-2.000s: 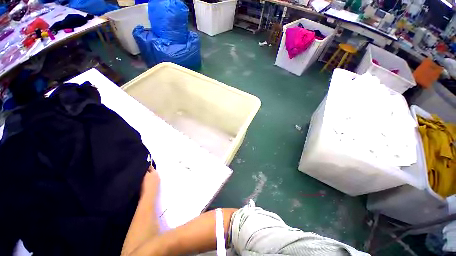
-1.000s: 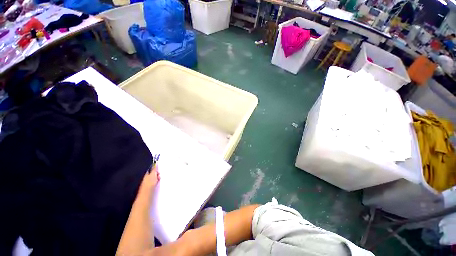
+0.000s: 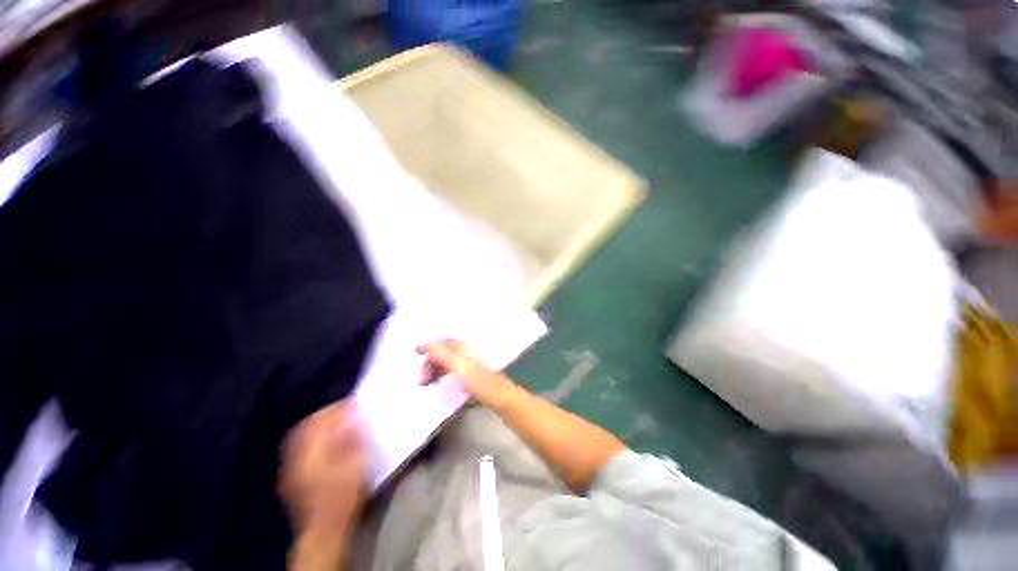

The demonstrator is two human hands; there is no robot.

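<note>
A large heap of black garments (image 3: 201,301) covers the left of the white-topped table (image 3: 447,262). The frame is blurred. My left hand (image 3: 324,460) is at the heap's lower right edge, near the table's front edge; whether its fingers grip the cloth cannot be told. My right hand (image 3: 447,364) is over the bare table corner, to the right of the heap and apart from it, fingers bent. A small dark spot shows at its fingers, too blurred to identify.
A cream tub (image 3: 491,145) stands against the table's far side. A white bin (image 3: 826,301) with white contents is on the right, with mustard fabric (image 3: 985,385) beside it. Farther off are a bin with pink fabric (image 3: 768,61) and a blue sack (image 3: 458,25). Green floor lies between.
The view has shifted and blurred. My right hand now shows over the table corner, with its forearm reaching up from the sleeve. The hand by the heap is lower in the view.
</note>
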